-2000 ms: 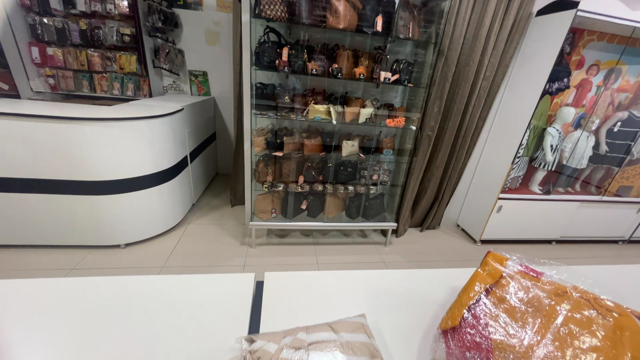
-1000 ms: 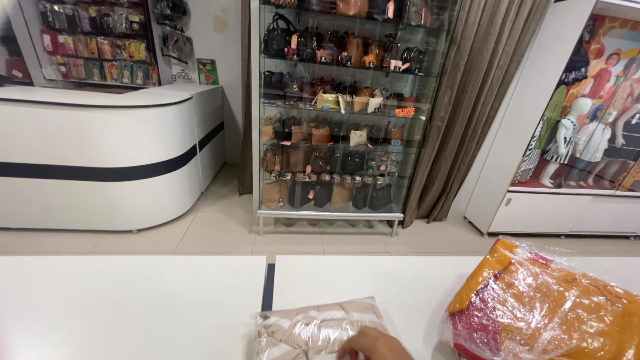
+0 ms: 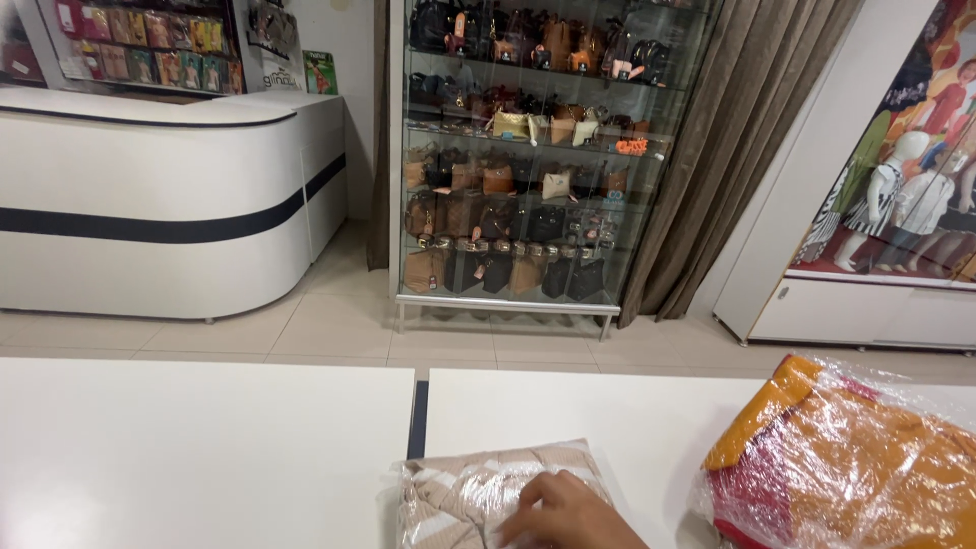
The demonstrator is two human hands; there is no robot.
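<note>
A folded beige and white striped garment in a clear plastic bag point(image 3: 450, 496) lies on the white table at the bottom centre. My right hand point(image 3: 560, 511) is over its right part, fingers bent down onto the plastic; whether they pinch it cannot be told. To the right, a larger clear plastic bag with folded orange and magenta cloth point(image 3: 862, 457) rests on the same table. My left hand is not in view.
Two white tabletops point(image 3: 191, 442) meet at a dark gap point(image 3: 418, 419). Beyond stand a curved white counter point(image 3: 137, 168), a glass display cabinet of handbags point(image 3: 507, 301), a brown curtain point(image 3: 709, 152) and a white-framed display window with mannequins point(image 3: 816, 313).
My right hand, out of view two seconds ago, has come in from the bottom over the beige garment's bag. The bag of orange cloth lies as before.
</note>
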